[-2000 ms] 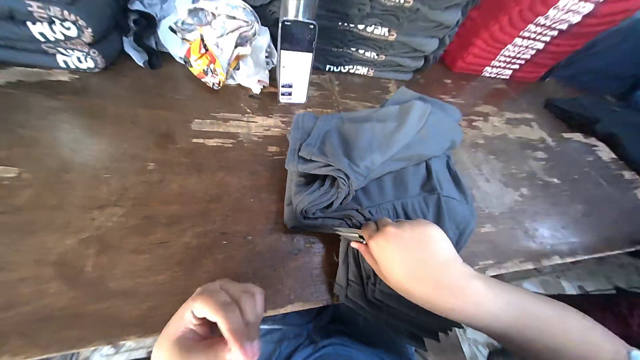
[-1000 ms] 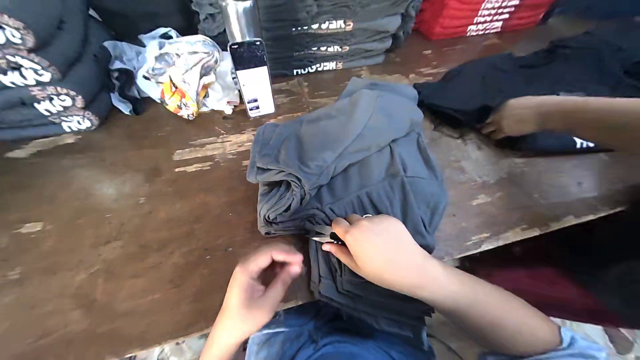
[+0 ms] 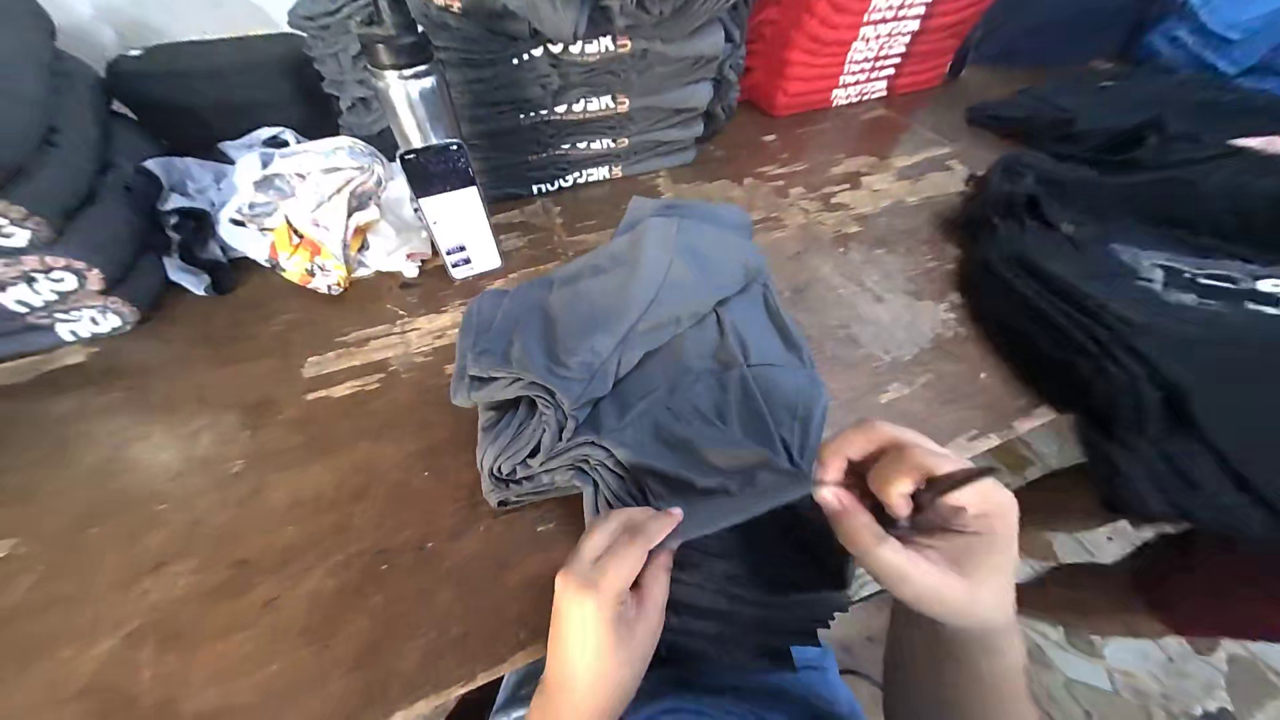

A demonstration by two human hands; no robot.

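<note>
A bundle of folded dark grey fabric garments (image 3: 660, 360) lies at the table's front edge, with part of it hanging over the lap. My left hand (image 3: 620, 570) pinches the hem of the top layer near its front middle. At the front right corner, my right hand (image 3: 915, 520) pinches the same hem between thumb and fingertip. A thin dark tool, blurred, is tucked in the palm of my right hand; its kind cannot be told.
A phone (image 3: 452, 210) leans on a metal bottle (image 3: 415, 100) behind the bundle, beside a crumpled plastic bag (image 3: 320, 205). Stacks of dark shirts (image 3: 600, 100) and red shirts (image 3: 860, 45) stand at the back. Black garments (image 3: 1130, 280) lie at the right. The wooden tabletop (image 3: 250, 480) is worn.
My left hand has gone from beside the bundle to its hem. My right hand has moved right along the front of the bundle. Another person's arm, at the right one second ago, is out of view.
</note>
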